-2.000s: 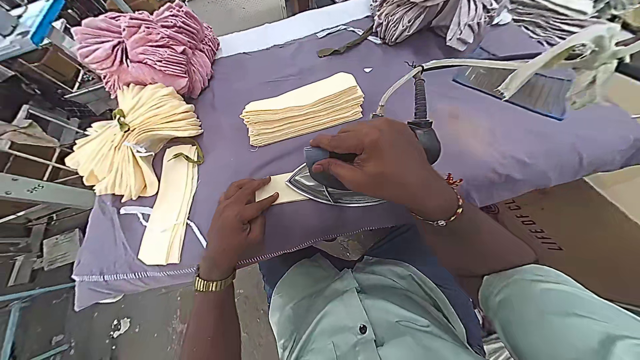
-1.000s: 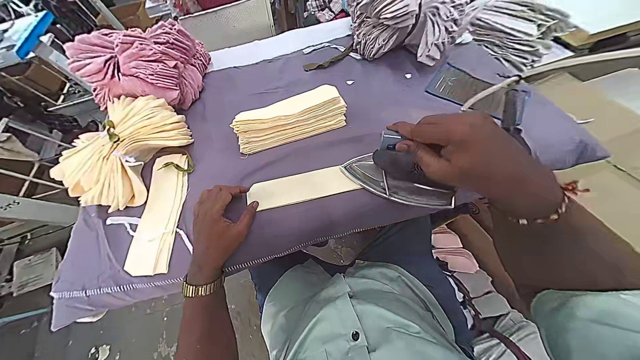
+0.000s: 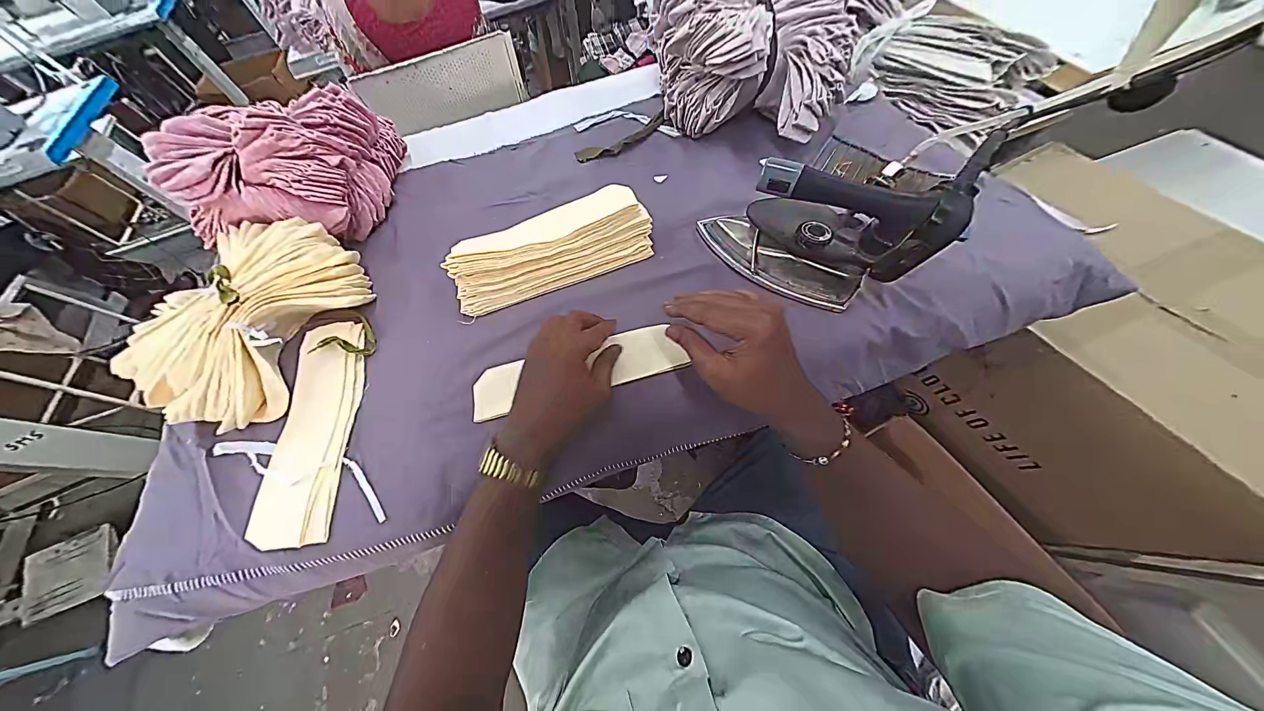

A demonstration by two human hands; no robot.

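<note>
A folded cream fabric strip (image 3: pixel 647 356) lies flat on the purple cloth cover of the ironing table (image 3: pixel 415 395). My left hand (image 3: pixel 565 375) rests across the strip, thumb and fingers bent on it. At the strip's right end, my right hand (image 3: pixel 736 346) touches it with fingertips and thumb. The electric iron (image 3: pixel 839 227) rests on the cover above and right of my right hand, untouched. A neat stack of cream fabric pieces (image 3: pixel 550 252) lies just beyond my hands.
At the left are a pink fabric bundle (image 3: pixel 281 163), a tied cream bundle (image 3: pixel 247 316) and long cream strips (image 3: pixel 308 444). Grey-mauve bundles (image 3: pixel 726 59) lie at the far edge. A cardboard box (image 3: pixel 1027 434) stands at the right. A person in red (image 3: pixel 410 25) is beyond the table.
My right hand has let go of the iron, which now rests farther back on the right, and has come to the strip. My left hand has moved from the strip's left end onto its middle.
</note>
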